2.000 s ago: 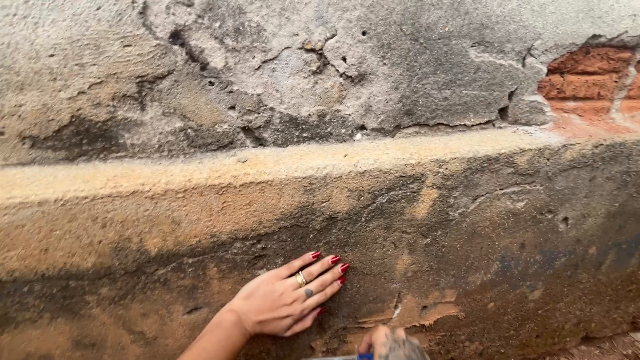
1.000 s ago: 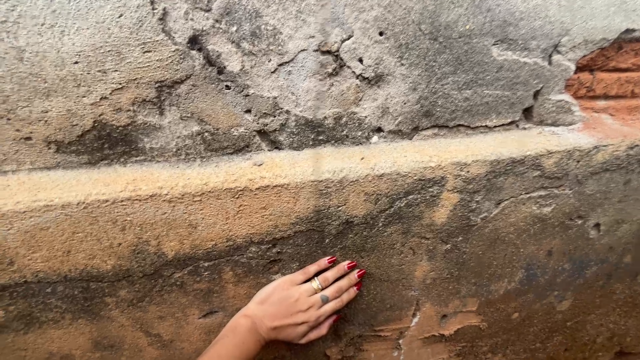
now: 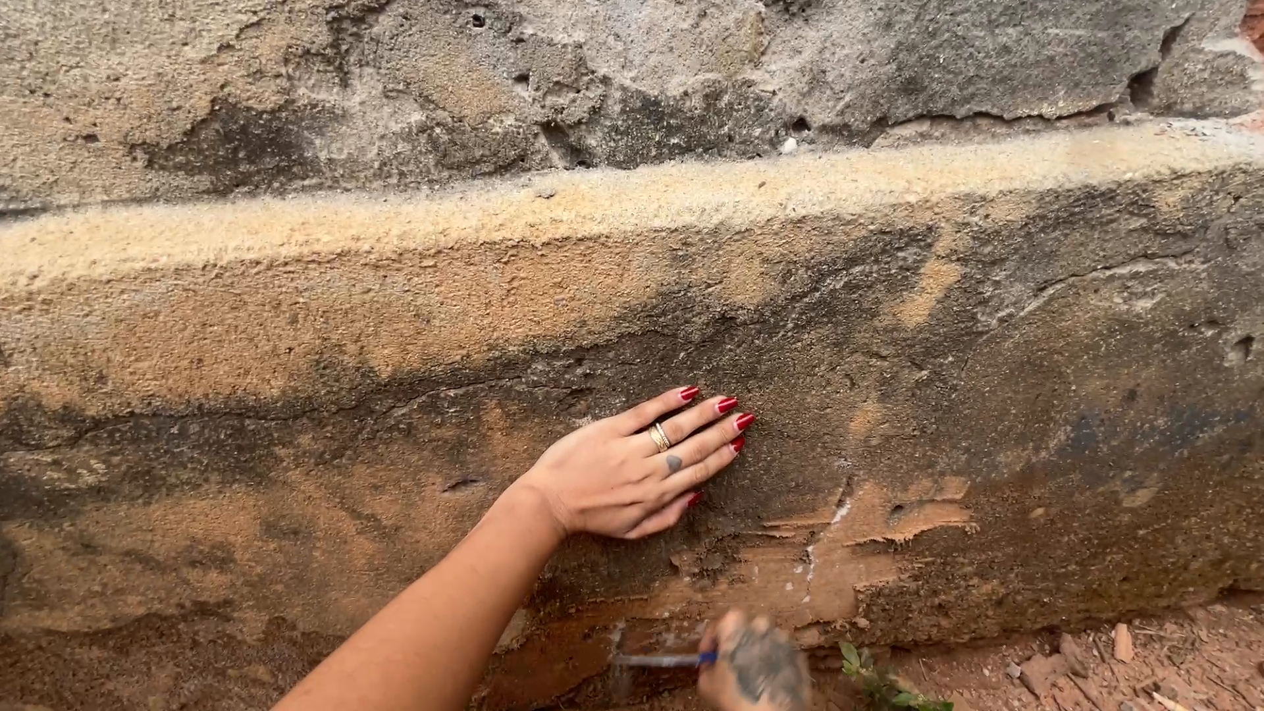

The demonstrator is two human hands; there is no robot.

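My left hand (image 3: pixel 642 474) lies with its palm on the weathered wall plinth (image 3: pixel 474 326), fingers extended and slightly apart, pointing right. It has red nails, rings and a small finger tattoo. Below and to the right, my right hand (image 3: pixel 755 662), blurred and tattooed on its back, is closed around a thin tool (image 3: pixel 662 660) with a blue part near the fingers. The tool points left at the foot of the wall; its tip and exact kind are unclear. Just above it is a scraped, lighter patch (image 3: pixel 849 553) with a whitish crack.
The plinth's pale ledge (image 3: pixel 691 193) runs across under rough grey plaster (image 3: pixel 642 79). Reddish soil with chips and debris (image 3: pixel 1116 657) lies at the wall's foot on the lower right, beside a small green plant (image 3: pixel 879 676).
My right hand, at the bottom edge two seconds ago and out of view one second ago, shows again with the tool. My left hand stays on the wall. The view has shifted lower.
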